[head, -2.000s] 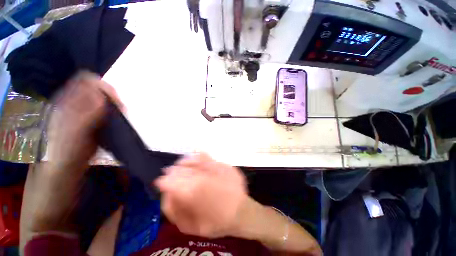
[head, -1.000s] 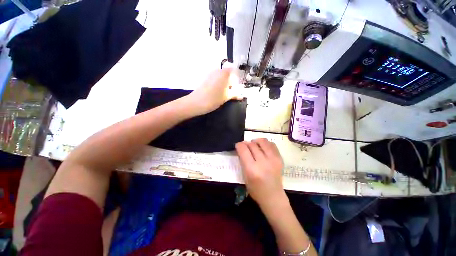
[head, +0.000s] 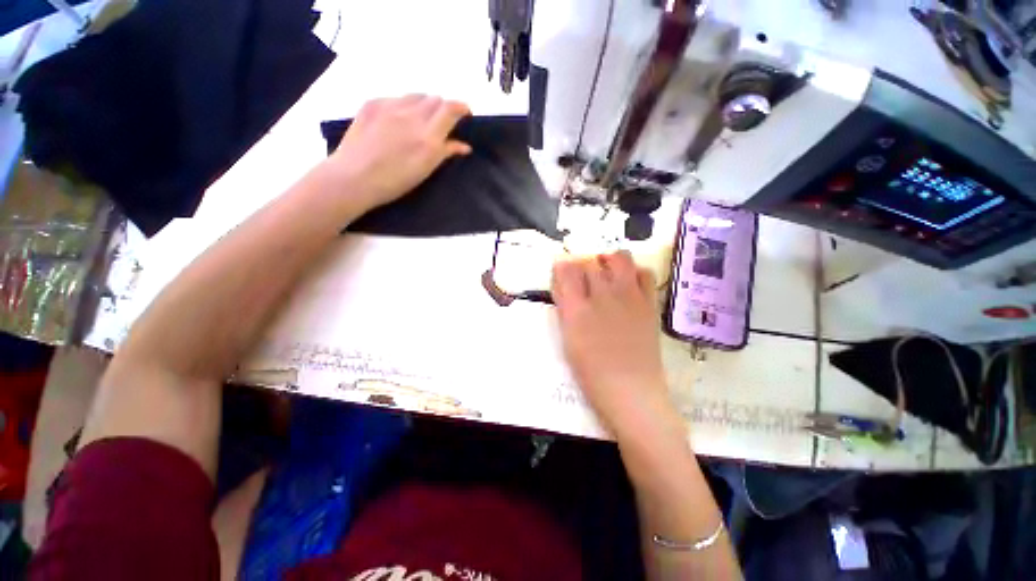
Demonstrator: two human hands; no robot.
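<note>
A black cut piece (head: 483,187) lies on the white table with its right end at the presser foot and needle (head: 585,187). It is creased towards its lower right corner. My left hand (head: 398,153) is on its upper left part, fingers over the cloth and thumb apart, holding it. My right hand (head: 608,312) is just below the needle with fingers bent down, fingertips close to the piece's lower right corner. Whether they pinch the cloth cannot be told. The machine head (head: 704,102) hides the piece's upper right part.
A stack of black cut pieces (head: 170,102) lies at the upper left. A smartphone (head: 711,272) lies right of my right hand, below the control panel (head: 909,182). A slim tool (head: 852,428), a black triangular scrap (head: 909,380) and black scissor handles (head: 994,414) lie at the right.
The black piece has turned and shifted upward at the needle. My left hand has moved from the needle up and left onto the cloth. My right hand has moved slightly up and right.
</note>
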